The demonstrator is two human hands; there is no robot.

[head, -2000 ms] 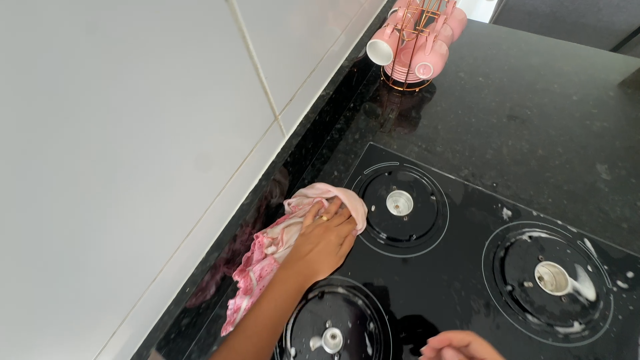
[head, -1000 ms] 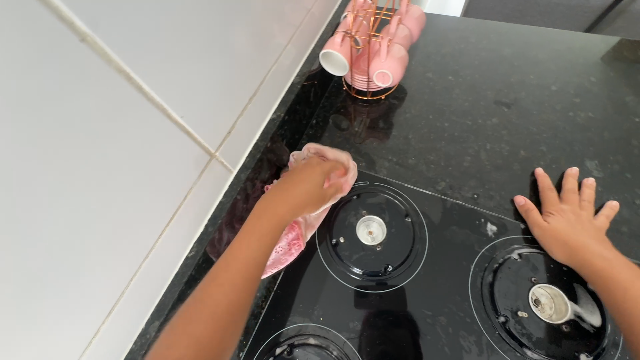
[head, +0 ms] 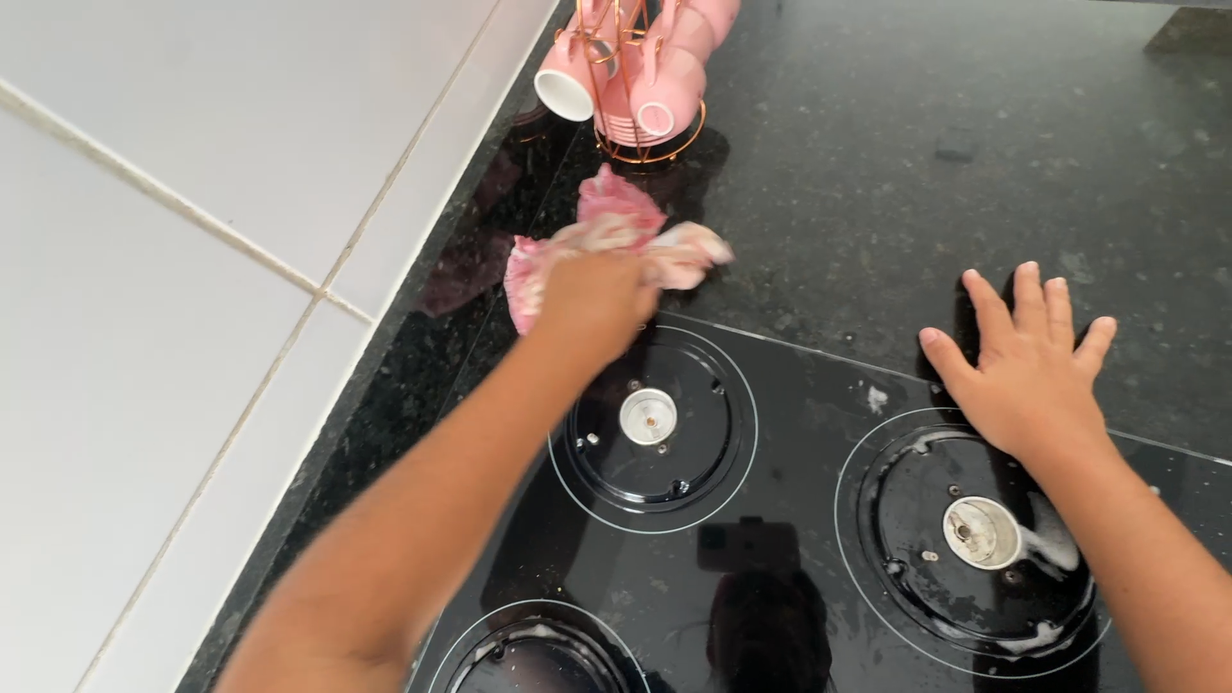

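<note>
My left hand (head: 599,300) is closed on a crumpled pink and white cloth (head: 616,212), at the back left corner of a black glass gas cooktop (head: 770,481). The cloth spreads over the dark stone countertop beyond the cooktop's edge. My right hand (head: 1030,371) rests flat with fingers spread on the countertop, its wrist over the cooktop's edge, and holds nothing. A burner well (head: 649,416) with a bare metal burner base lies just below my left hand. Whitish suds or liquid mark the right burner well (head: 982,532).
Pink cups (head: 667,91) hang on a copper wire rack (head: 701,120) with stacked pink saucers, just beyond the cloth. A white tiled wall (head: 192,289) borders the counter on the left. Another burner well (head: 544,664) shows at the bottom edge.
My left hand has moved the cloth away from the wall-side strip toward the cup rack. My right hand, low by the burners two seconds ago, has been spread on the countertop since one second ago.
</note>
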